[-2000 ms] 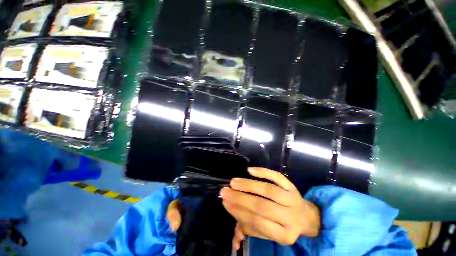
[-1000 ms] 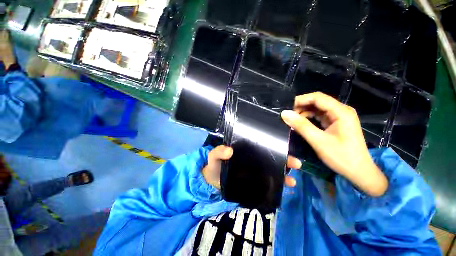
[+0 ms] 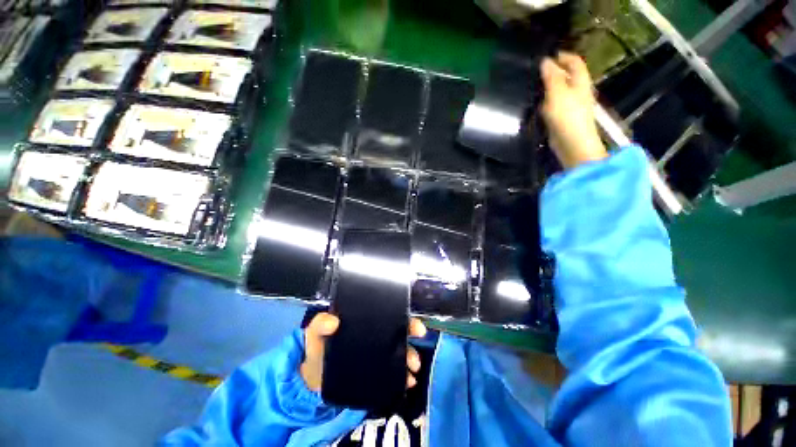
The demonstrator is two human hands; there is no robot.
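Observation:
My left hand (image 3: 319, 349) is at bottom centre and grips a glossy black phone screen (image 3: 371, 306) from below, fingers on both long edges. Whether more screens lie under it cannot be told. My right hand (image 3: 572, 100) is raised at the upper right and holds another black phone screen (image 3: 497, 113) by its right side, above the tray's upper right part. The clear blister tray (image 3: 347, 159) lies in front of me with black screens face up in two rows. The held screen and right hand hide some right-hand pockets.
Filled trays with white-backed screens and dark flex cables (image 3: 166, 135) lie at left on the green bench (image 3: 262, 131). A pale-edged carton lid (image 3: 641, 166) with black screens is at upper right. Blue floor with yellow-black tape (image 3: 166, 365) is at lower left.
My right hand has moved from beside the held screens up and away to the upper right, now with a separate screen. My left hand still grips a screen. The camera view has shifted.

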